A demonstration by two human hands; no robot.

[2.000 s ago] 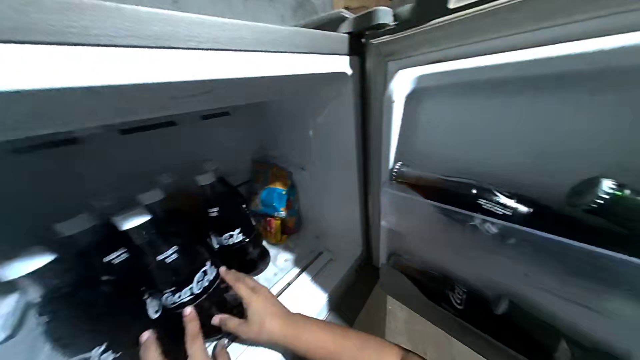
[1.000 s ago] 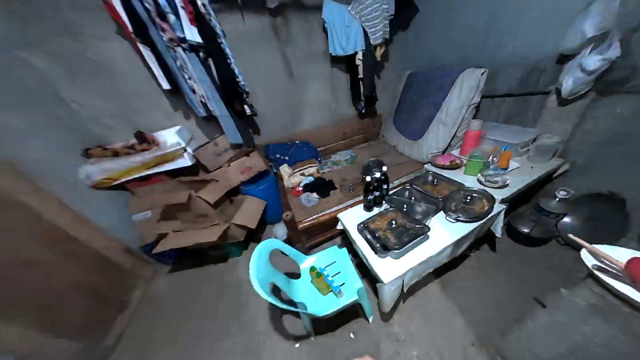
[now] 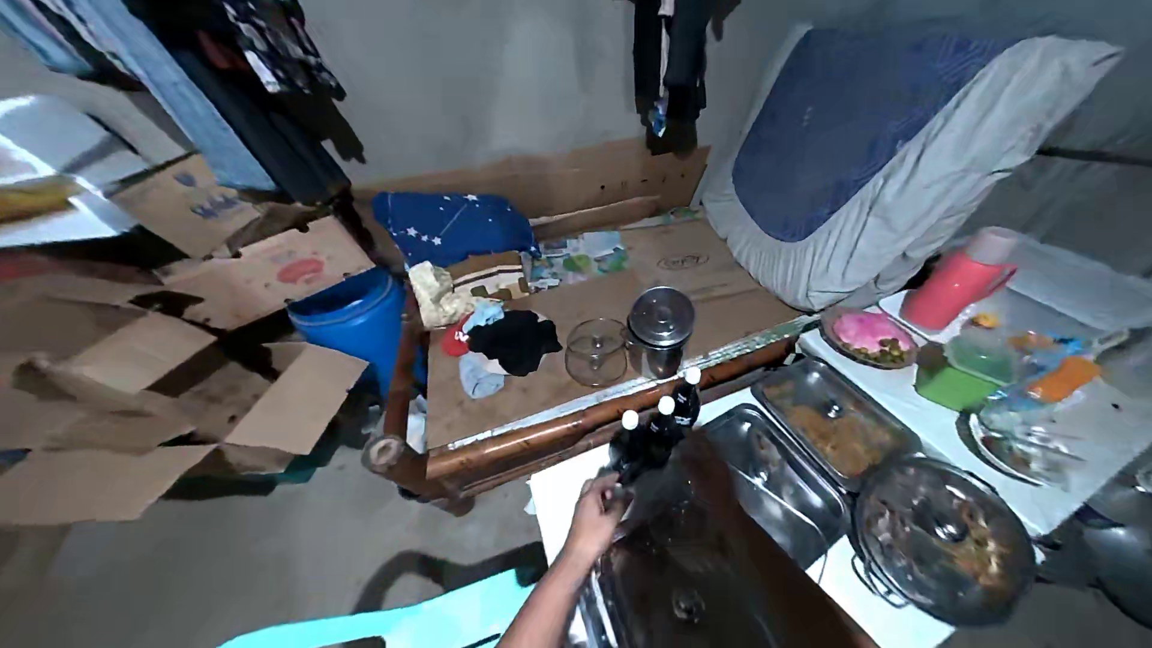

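Note:
Three dark glass soda bottles with white caps, a front one (image 3: 627, 443), a middle one (image 3: 664, 432) and a rear one (image 3: 687, 399), stand close together on the white-covered table (image 3: 562, 481). My left hand (image 3: 598, 508) is at the foot of the front bottle with its fingers curled; whether it grips the bottle is not clear. Beside it lies a metal food tray with a clear lid (image 3: 684, 603). A dark, blurred brown shape crosses the tray from the lower right toward the bottles; it may be my right arm, but no right hand can be made out.
An empty-looking steel tray (image 3: 778, 486), a lidded food tray (image 3: 837, 423) and a lidded round pot (image 3: 945, 540) stand to the right. Behind is a wooden bed frame (image 3: 540, 441). A turquoise plastic chair (image 3: 405, 625) is at the bottom; cardboard boxes (image 3: 297, 414) lie left.
The view has turned from the open fridge, where hands were at bottles, to the room, and is now closer to the table. My left hand has come into view beside the table's bottles.

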